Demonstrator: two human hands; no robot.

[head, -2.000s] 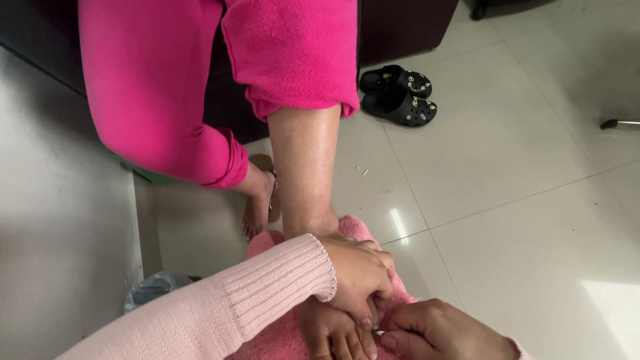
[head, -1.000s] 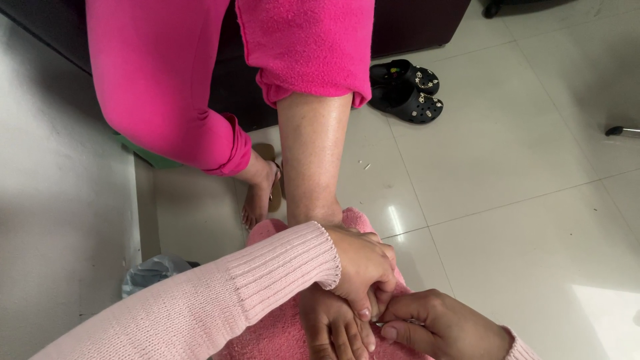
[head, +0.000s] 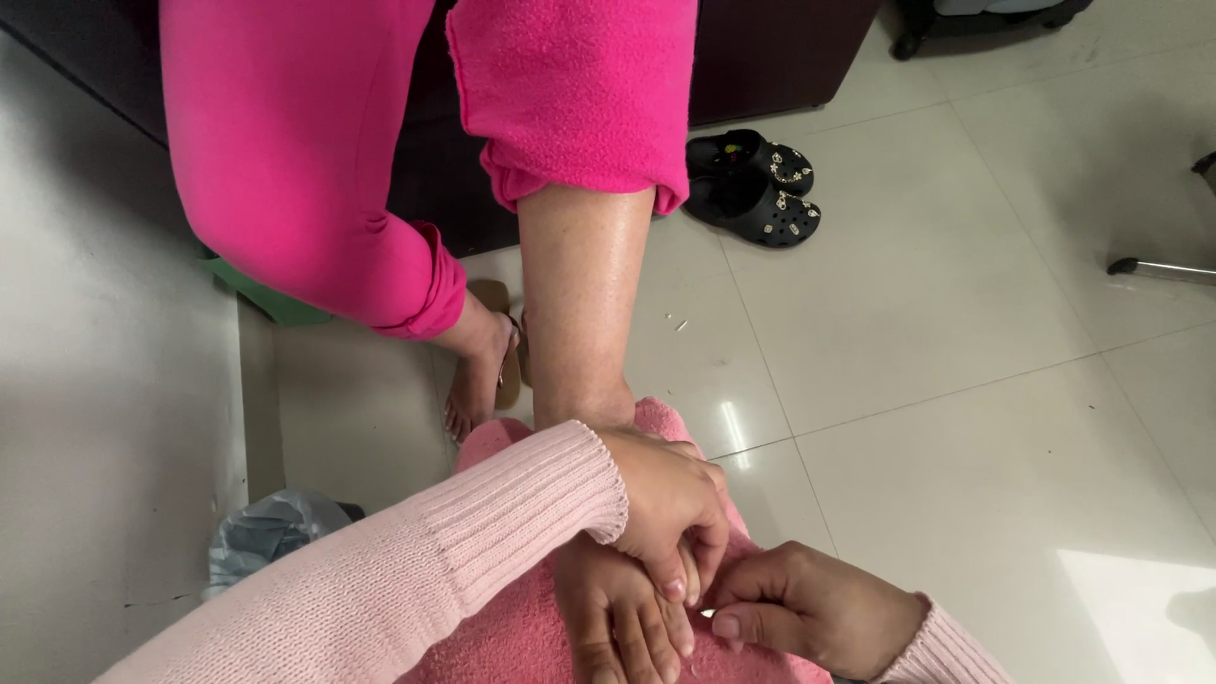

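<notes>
Another person's bare foot (head: 613, 598) rests on a pink towel (head: 503, 627) at the bottom centre. My left hand (head: 665, 508), in a pink knitted sleeve, lies across the top of that foot, its thumb and fingers gripping the small toes. To the right, my right hand (head: 807, 608) is beside the toes with thumb and index finger pinched together. A small pale tip shows at its fingertips; most of this thing is hidden, so its kind cannot be told. The person's shin (head: 584, 294) rises above, below a rolled-up bright pink trouser leg (head: 579, 104).
The person's other foot (head: 475, 375) is on a sandal (head: 508, 361). Black clogs with charms (head: 760, 195) stand on the tiled floor (head: 931, 285). A bin with a plastic liner (head: 271, 537) is at lower left, near the wall. A chair leg (head: 1164, 272) juts in at right.
My right hand has moved slightly away from the toes, to the right. My left hand stays on the foot.
</notes>
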